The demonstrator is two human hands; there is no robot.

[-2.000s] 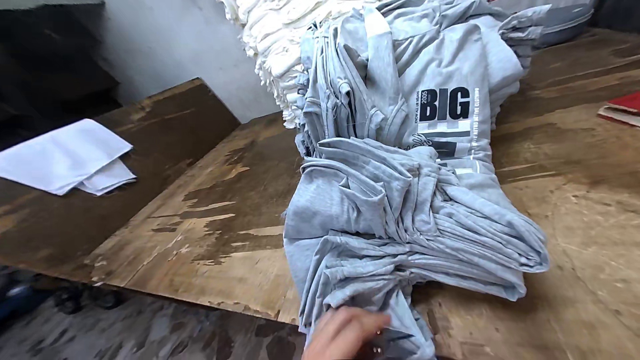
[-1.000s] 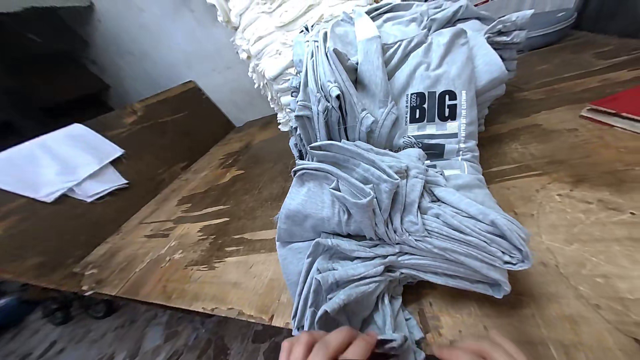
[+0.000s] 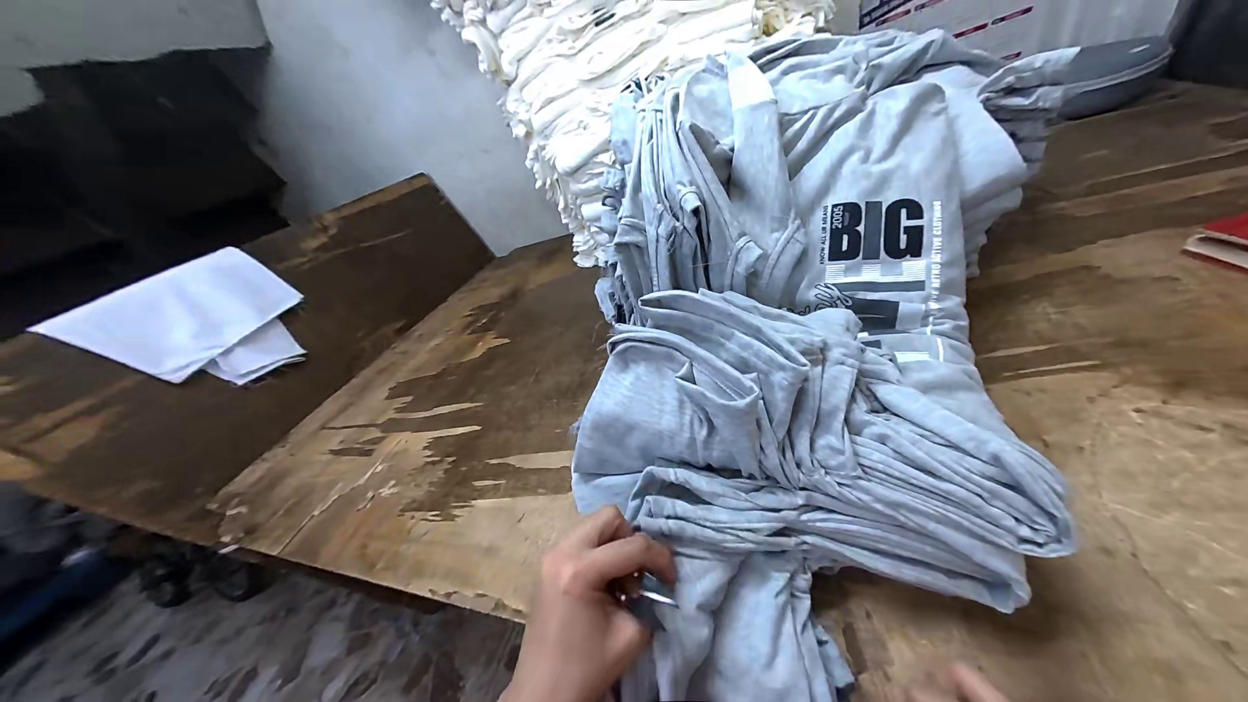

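Note:
A heap of light grey printed shirts (image 3: 877, 156) lies on the wooden table, with bunched grey fabric (image 3: 721, 419) folded over its near side. My left hand (image 3: 595, 585) is at the near left edge of this fabric, fingers curled on a small metal tool whose pointed tip shows beside the cloth; its kind cannot be told. Near the bottom edge, only blurred fingertips of my right hand (image 3: 955, 684) show, right of the hanging cloth, apart from it. Whether they hold anything is hidden.
A tall stack of white fabric pieces (image 3: 585, 88) stands behind the grey shirts. Folded white cloth (image 3: 185, 312) lies on the board at left. A red object (image 3: 1224, 242) lies at the right edge, and a grey rounded container (image 3: 1116, 78) sits at back right. The table's front edge (image 3: 390, 585) runs diagonally.
My left hand has moved up along the fabric's left edge from the bottom of the view, and the metal tip now shows. The right hand is lower in view than one second ago.

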